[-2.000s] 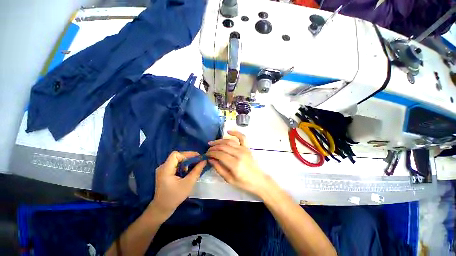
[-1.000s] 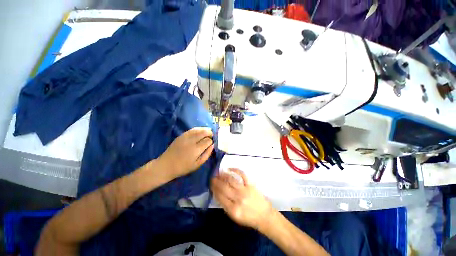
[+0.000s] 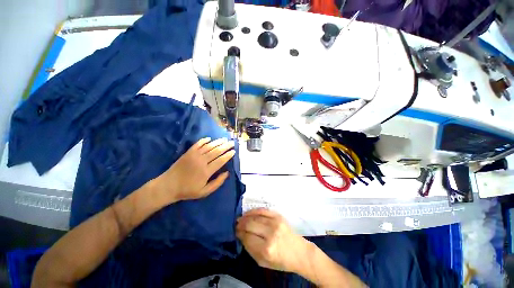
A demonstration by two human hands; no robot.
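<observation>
The navy garment piece [image 3: 146, 135] lies on the table left of the needle area, its right edge running from the presser foot [image 3: 234, 132] down over the table's front edge. My left hand [image 3: 200, 169] lies on the cloth just below the foot, palm down, fingers spread a little, pressing it. My right hand [image 3: 265, 236] pinches the cloth's right edge between thumb and fingers at the table's front edge. A narrow navy strap [image 3: 189, 115] lies on the cloth at the upper left of the foot. The needle tip is too small to tell.
The white sewing machine [image 3: 315, 62] stands behind. Scissors with red and yellow loops [image 3: 332, 169] lie right of the foot, beside black strips [image 3: 369, 160]. A long navy piece [image 3: 73, 95] lies at the left. Dark metal tools [image 3: 456, 183] are at the right. Blue bins sit below.
Both hands have left the small folded piece they pinched earlier. My left hand now lies flatter near the foot; my right hand has moved down along the edge. The cloth edge is straighter.
</observation>
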